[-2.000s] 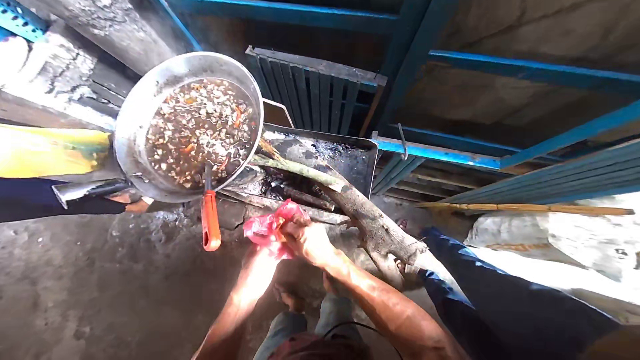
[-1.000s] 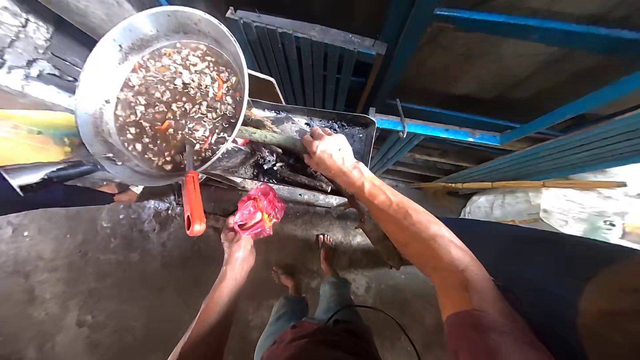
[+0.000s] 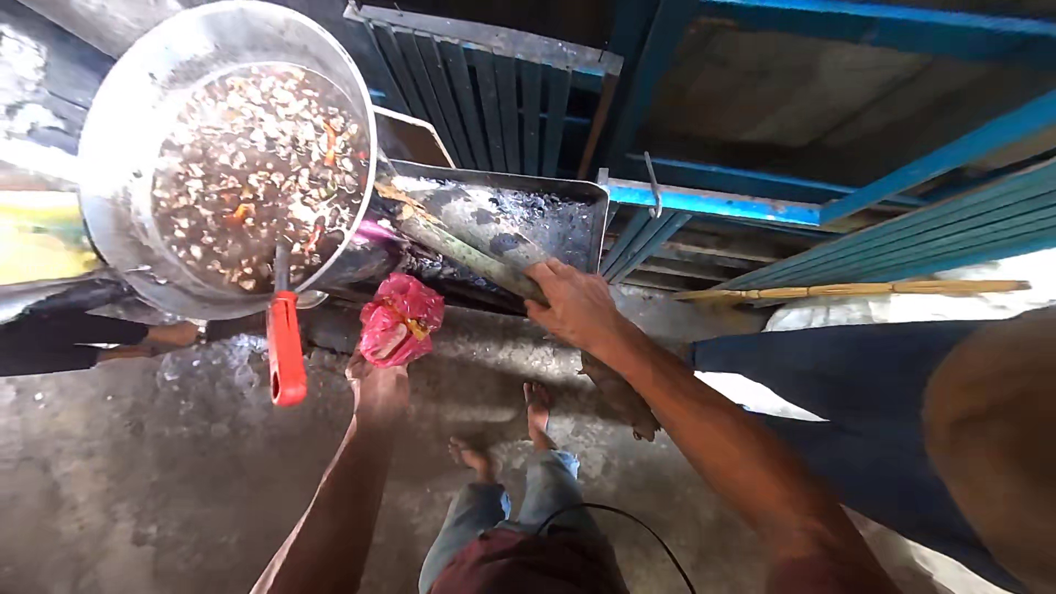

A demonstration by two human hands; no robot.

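My left hand grips a crumpled pink plastic bag with something yellowish inside, just right of the red handle of a utensil. That utensil leans in a large metal pan of dark liquid with chopped pale pieces and orange-red bits. My right hand is closed around the near end of a greenish-grey wooden stick. The stick's far end lies by the pan's right side, over a blackened metal tray holding ash and charred matter. A pink glow shows beside the pan's lower right rim.
Blue slatted wood and a blue frame with a metal hook stand beyond the tray. A rough log lies by my feet. A person in dark clothing is at the right; another person's legs show at the left.
My right hand, which was with my left hand at the pink bag two seconds ago, has moved onto the wood. One branch that lay across the tray's near edge no longer lies there.
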